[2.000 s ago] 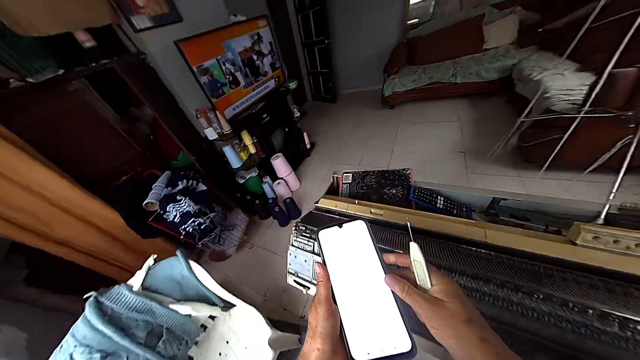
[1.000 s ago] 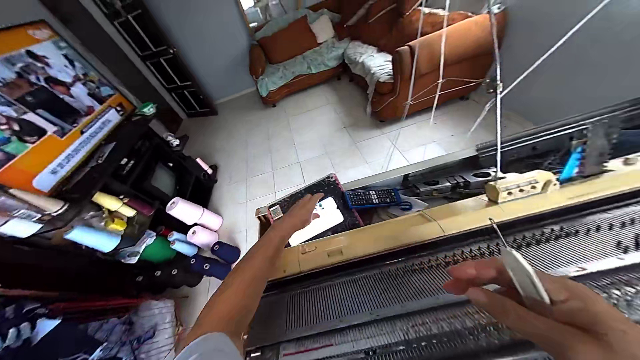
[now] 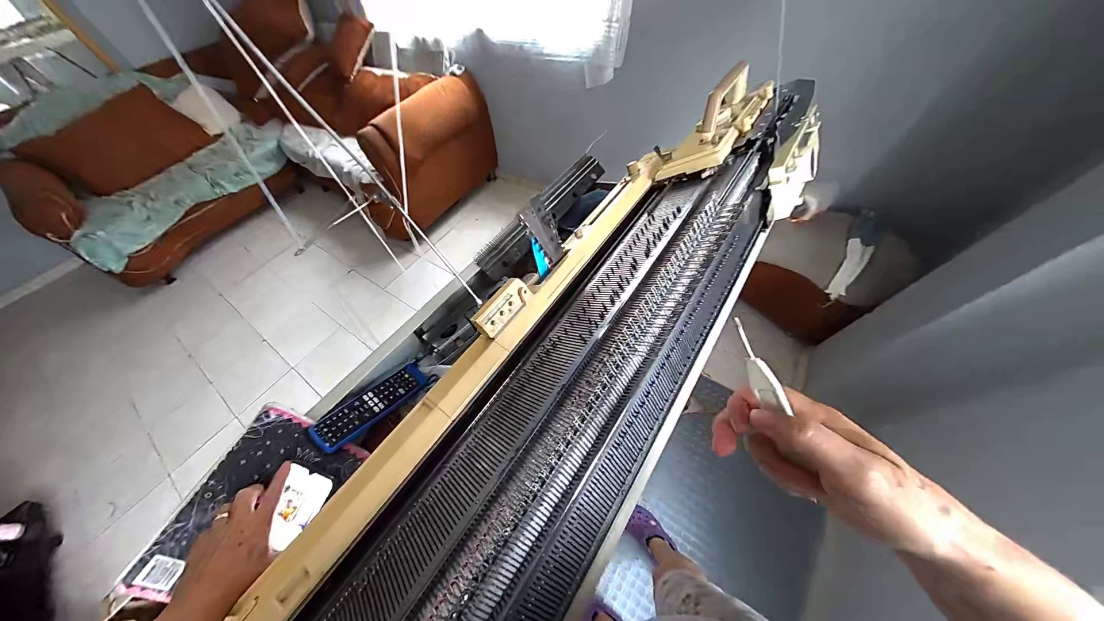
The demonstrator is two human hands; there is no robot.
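My right hand [image 3: 802,440] is closed around the white handle of a latch tool [image 3: 768,384], its thin metal tip pointing up, to the right of a flat-bed knitting machine [image 3: 552,414]. Across the machine's beige rail, at the lower left, my left hand [image 3: 237,535] rests on a white object [image 3: 297,504], probably the phone, on a dark patterned box or notebook [image 3: 233,466]. Its fingers lie over one side; whether they grip it cannot be told. Beside it is a blue-edged remote control [image 3: 366,405]. The beige carriage [image 3: 716,138] sits at the machine's far end.
White strands run down toward a beige block [image 3: 502,309] on the rail. Metal machine parts [image 3: 552,207] lie behind it. An orange sofa [image 3: 129,147] and armchair [image 3: 440,138] stand beyond the tiled floor. A grey wall [image 3: 966,345] rises at the right; feet in purple clogs show below.
The view has swung far to the right. My left hand, which held the phone two seconds ago, has moved to the patterned box or notebook. The tool has stayed in my right hand.
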